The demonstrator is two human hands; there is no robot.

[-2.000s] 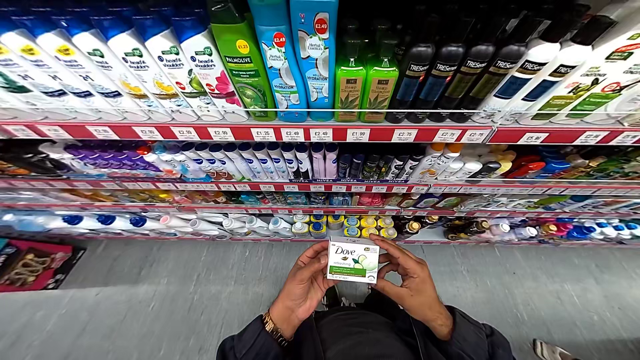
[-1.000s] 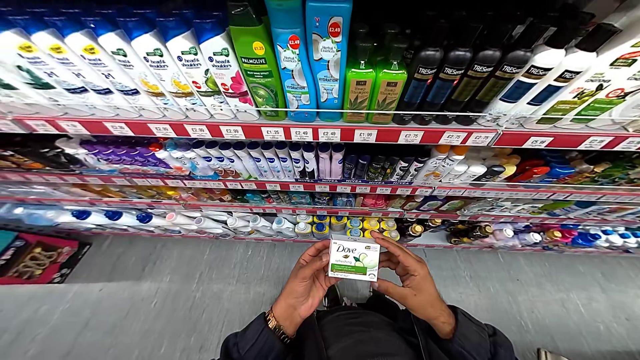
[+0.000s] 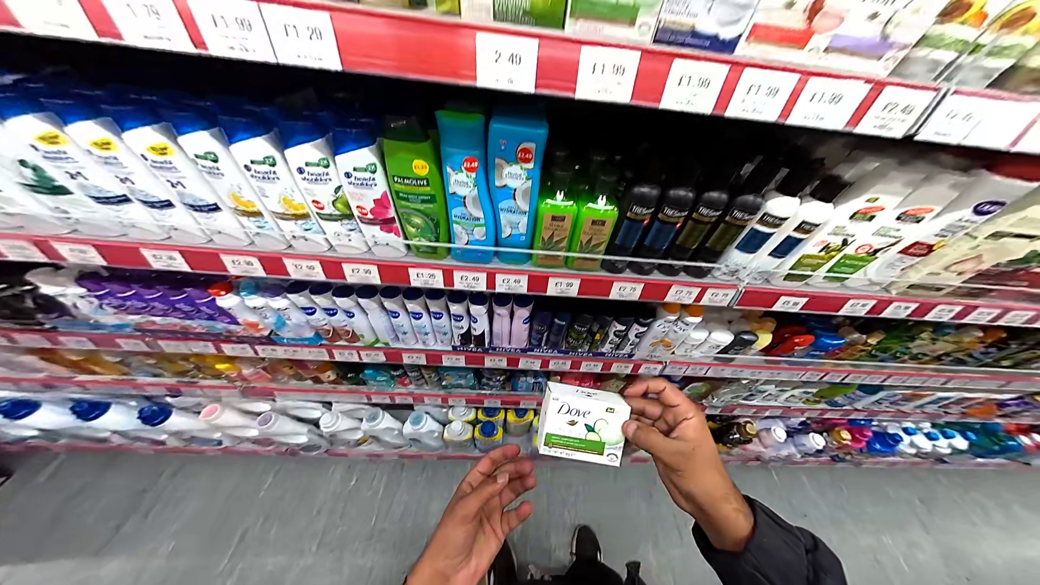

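Observation:
A white and green Dove soap box (image 3: 582,424) is held up in front of the lower shelves, its printed front facing me. My right hand (image 3: 670,431) grips its right edge between thumb and fingers. Just below and left of the box, my left hand (image 3: 483,504) is empty, its fingers apart and slightly curled, not touching the box. Behind the box are yellow-and-blue-capped bottles (image 3: 489,431) on the bottom shelf, partly hidden by it.
Shampoo bottles (image 3: 313,187) and dark TRESemmé bottles (image 3: 674,219) line a shelf with a red price rail (image 3: 520,280). Above, another price rail (image 3: 406,49) juts out under boxed goods. Deodorants (image 3: 422,313) stand lower. Grey floor (image 3: 244,512) and my shoe (image 3: 585,543) show below.
My left hand has let go of the soap box and moved down away from it. My right hand has raised the box to the right. The view has tilted up, showing a higher shelf.

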